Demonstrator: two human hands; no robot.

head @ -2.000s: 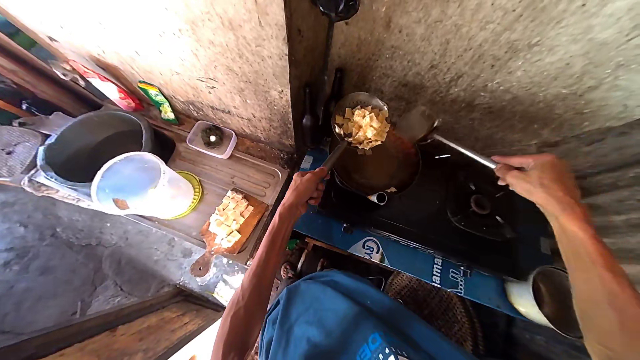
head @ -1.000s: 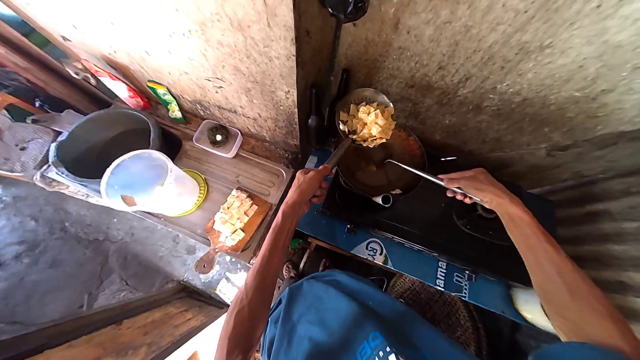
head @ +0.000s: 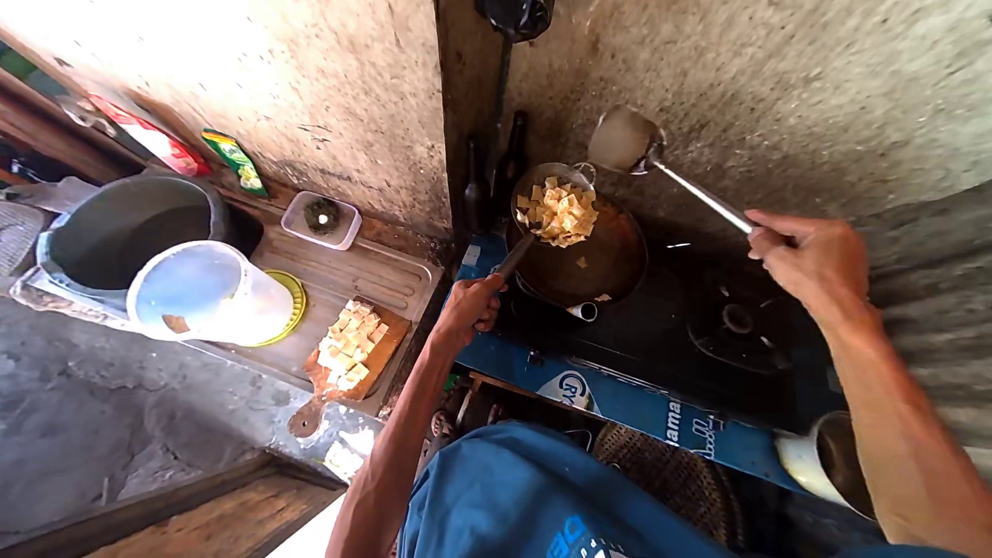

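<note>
My left hand [head: 470,308] grips the dark handle of a strainer [head: 555,175] heaped with golden fried pieces [head: 559,214]. The strainer is over the far left part of a frying pan [head: 620,267] of brown oil, where a few small pieces float. My right hand [head: 814,260] holds the long metal handle of a spatula [head: 626,141]; its broad blade is raised beyond the pan, in front of the wall. The pan stands on the left side of a black gas stove [head: 651,341].
Pale cubes [head: 350,345] lie on a wooden cutting board [head: 387,364] at left. Nearby are a translucent bucket [head: 209,294], a dark basin [head: 128,232] and a small plastic tub [head: 322,221]. Dark bottles [head: 510,163] stand behind the pan. A light pot [head: 810,465] is at lower right.
The spatula, in the pan one second ago, is now lifted out beyond it toward the wall, with my right hand raised. My left hand still holds the filled strainer over the pan.
</note>
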